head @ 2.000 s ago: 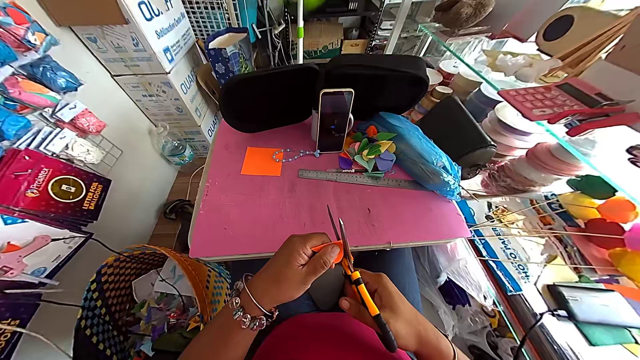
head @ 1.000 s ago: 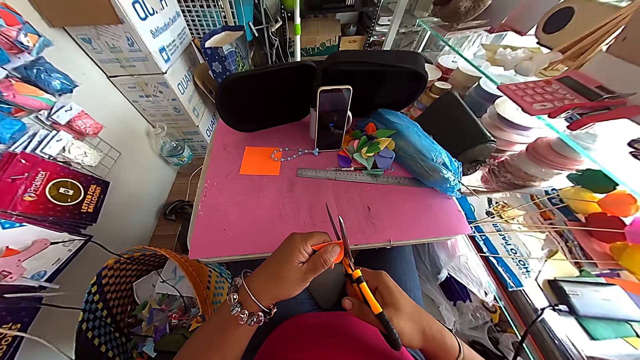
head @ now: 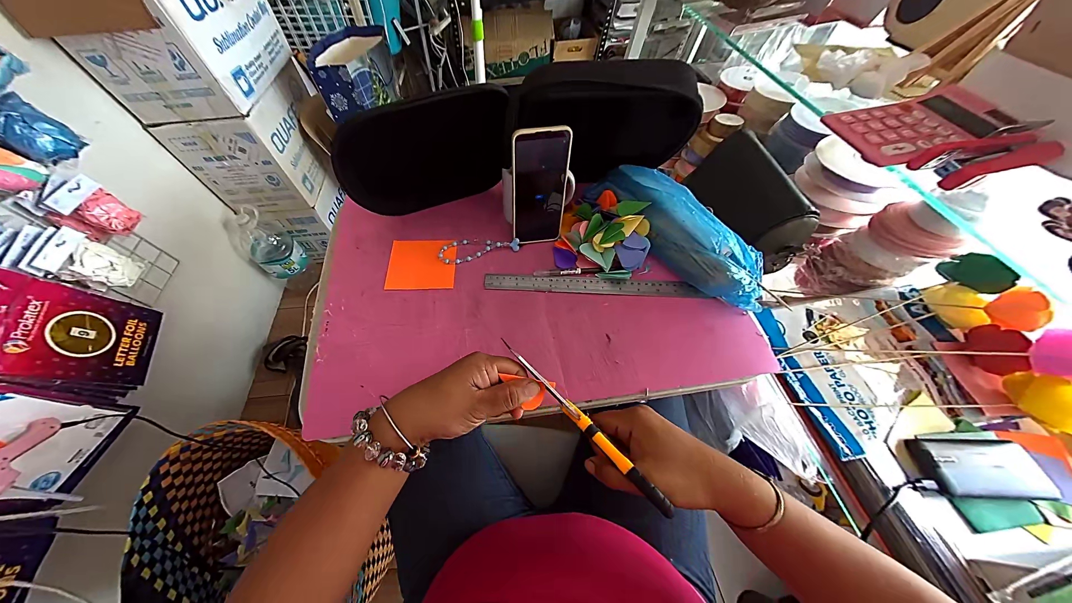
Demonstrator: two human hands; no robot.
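Note:
My left hand point(head: 481, 394) pinches a small orange paper piece point(head: 533, 395) between thumb and fingers, just over the table's front edge. My right hand point(head: 641, 456) grips scissors point(head: 615, 452) with yellow-and-black handles, their blades nearly together and touching the orange piece. Farther back on the pink tabletop point(head: 377, 360) lie a square orange sheet point(head: 414, 266), a beaded string point(head: 481, 249) partly over it, and a steel ruler point(head: 586, 286). Several coloured paper petals point(head: 610, 234) are heaped behind the ruler, beside a blue plastic bag point(head: 691, 234). A smartphone point(head: 540, 188) stands upright behind.
Two black padded cases point(head: 427, 151) stand along the table's back. At lower left is a woven basket point(head: 176, 502) holding paper scraps. A glass shelf at right carries a pink calculator point(head: 921, 126); ribbon spools point(head: 837, 176) and paper flowers point(head: 997, 347) are below it.
The scissor blades, parted in the earlier frames, are now nearly together at the orange piece. Both hands stay near the table's front edge.

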